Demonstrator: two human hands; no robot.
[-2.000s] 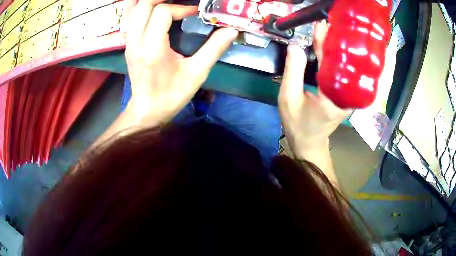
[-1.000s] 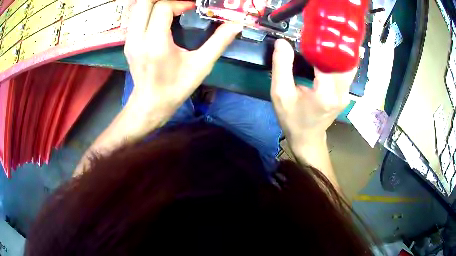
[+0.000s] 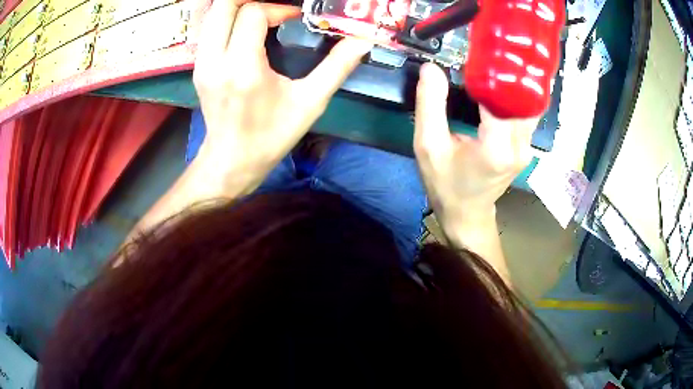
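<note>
The test fixture (image 3: 342,72) is a black box at the top edge, partly cut off. A clear acrylic plate (image 3: 448,52) covers an LED display module (image 3: 365,9) with lit digits on red. The glossy red toggle clamp handle (image 3: 514,61) reaches over the fixture's right part, its black arm on the plate. My left hand (image 3: 254,99) is spread at the fixture's left end, thumb at the plate's front edge. My right hand (image 3: 475,156) is below the handle, thumb up against the fixture's front; its other fingers are hidden behind the handle.
A red tray (image 3: 99,83) of yellow boards lies at left, above stacked red dividers (image 3: 68,167). White paper (image 3: 577,114) and a pinkish paper (image 3: 575,186) lie at right. A cardboard sheet (image 3: 638,144) with white boards is at far right. The wearer's hair covers the lower middle.
The red handle stands further up and left than two seconds ago. My right hand has shifted slightly left. My left hand stays at the fixture's left end.
</note>
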